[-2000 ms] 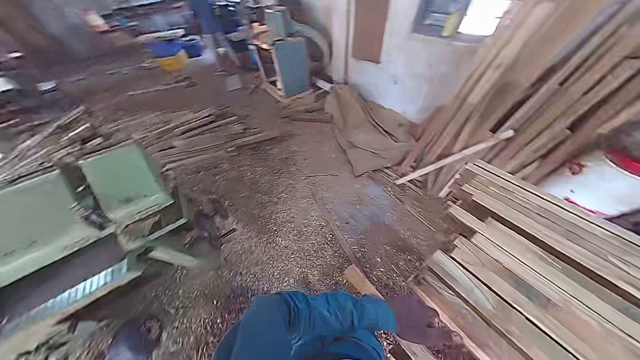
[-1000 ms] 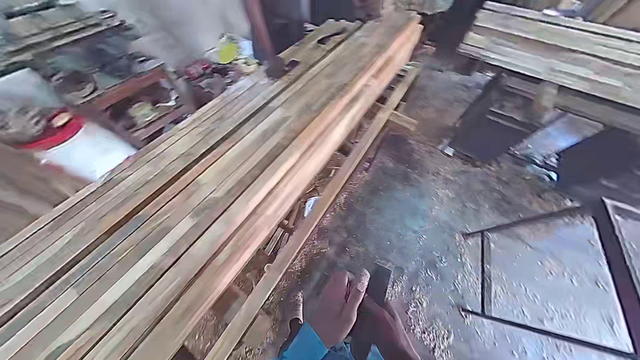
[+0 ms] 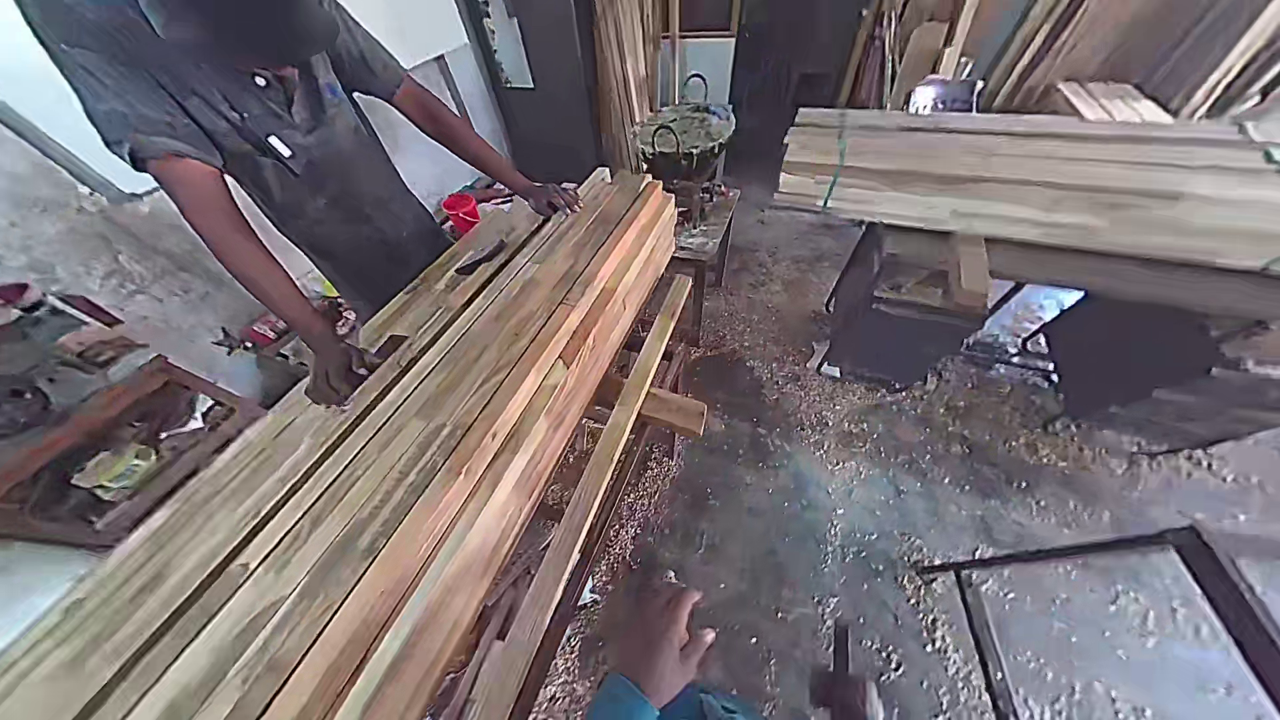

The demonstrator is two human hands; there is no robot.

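My left hand (image 3: 660, 640), in a teal sleeve, is low in the view, with fingers apart and nothing visible in it. It is right of the long stack of wooden boards (image 3: 440, 460), not touching it. My right hand (image 3: 848, 694) is blurred at the bottom edge, closed around a dark narrow object (image 3: 841, 645) that points up; its kind is unclear. Across the stack stands a person in a dark apron, one hand (image 3: 550, 199) on the boards' far end, the other (image 3: 338, 374) beside a small dark block (image 3: 388, 348). A dark tool (image 3: 480, 258) lies on the boards.
A second board stack (image 3: 1030, 180) rests on supports at the upper right. A dark rectangular frame (image 3: 1070, 553) lies on the floor at the lower right. A crosspiece (image 3: 660, 408) juts from under the near stack. Shavings litter the concrete floor (image 3: 770, 480). A red cup (image 3: 461, 212) stands beyond the boards.
The view has swung widely, from the workshop floor and green machine to the board stack. The person across the stack now shows in full. My hands, close together a second ago, are apart.
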